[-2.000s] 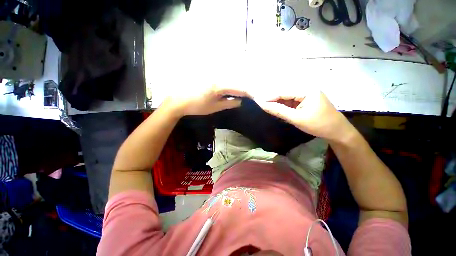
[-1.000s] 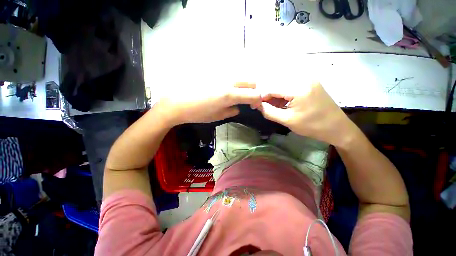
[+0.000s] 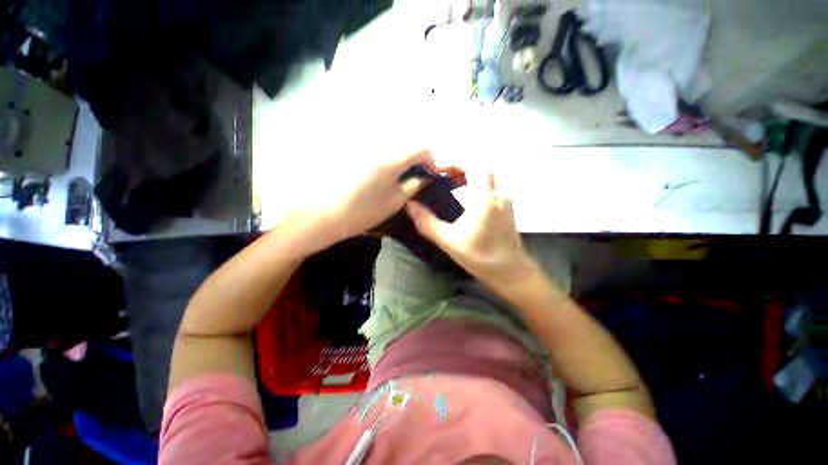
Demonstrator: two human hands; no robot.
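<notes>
A dark fabric panel [image 3: 441,202] is held between both hands at the front edge of the white table, its lower part hanging toward the lap. My left hand [image 3: 377,195] grips its upper left part with bent fingers. My right hand [image 3: 477,227] holds it from the right, thumb on the cloth and fingers raised. Glare washes out some fingers and the tabletop behind them.
A black cloth heap [image 3: 172,136] lies at the left. Black-handled scissors [image 3: 572,68], a crumpled white cloth [image 3: 654,73] and small metal parts [image 3: 490,77] lie at the upper right of the white table [image 3: 626,186]. A red basket [image 3: 309,354] is below.
The view has shifted, so the scissors and white cloth show lower and further left. My right hand has moved left and turned upward. More dark cloth shows between the hands than one second ago.
</notes>
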